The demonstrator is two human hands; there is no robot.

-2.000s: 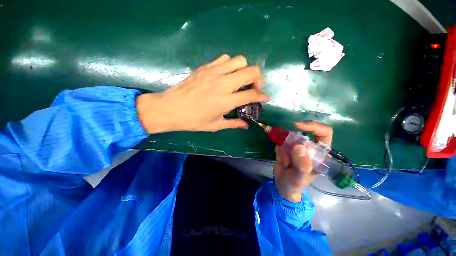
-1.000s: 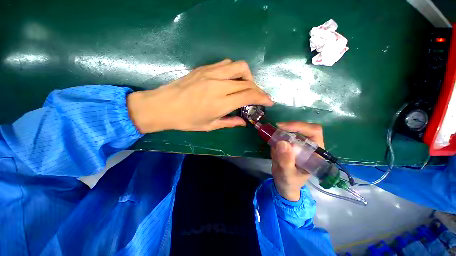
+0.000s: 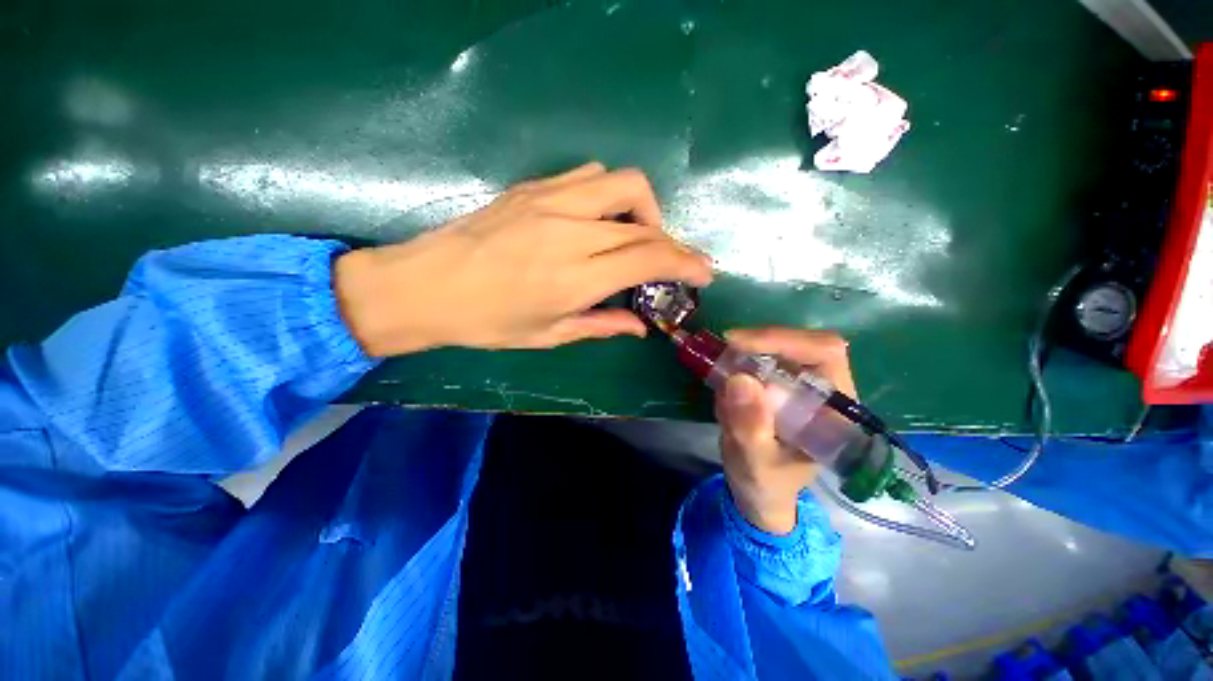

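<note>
A small round black assembly [image 3: 665, 303] with shiny details on its open face is pinched between the thumb and fingers of my left hand [image 3: 519, 266], over the green bench. My right hand [image 3: 774, 432] holds the glue syringe [image 3: 809, 406] like a pen. The syringe has a clear-pinkish barrel, a dark red front and a green rear end. Its thin needle [image 3: 668, 329] points at the lower edge of the assembly; whether it touches cannot be told.
A crumpled white tissue [image 3: 858, 113] lies on the green bench [image 3: 319, 120]. At the right are a dark controller with a round gauge [image 3: 1104, 310] and a red tray [image 3: 1177, 279] with white paper. An air hose [image 3: 1038, 386] hangs over the bench's near edge.
Since two seconds ago, my right hand has moved slightly left with the syringe, and its red front is nearer the assembly. My left hand still pinches the assembly, which now shows its face more.
</note>
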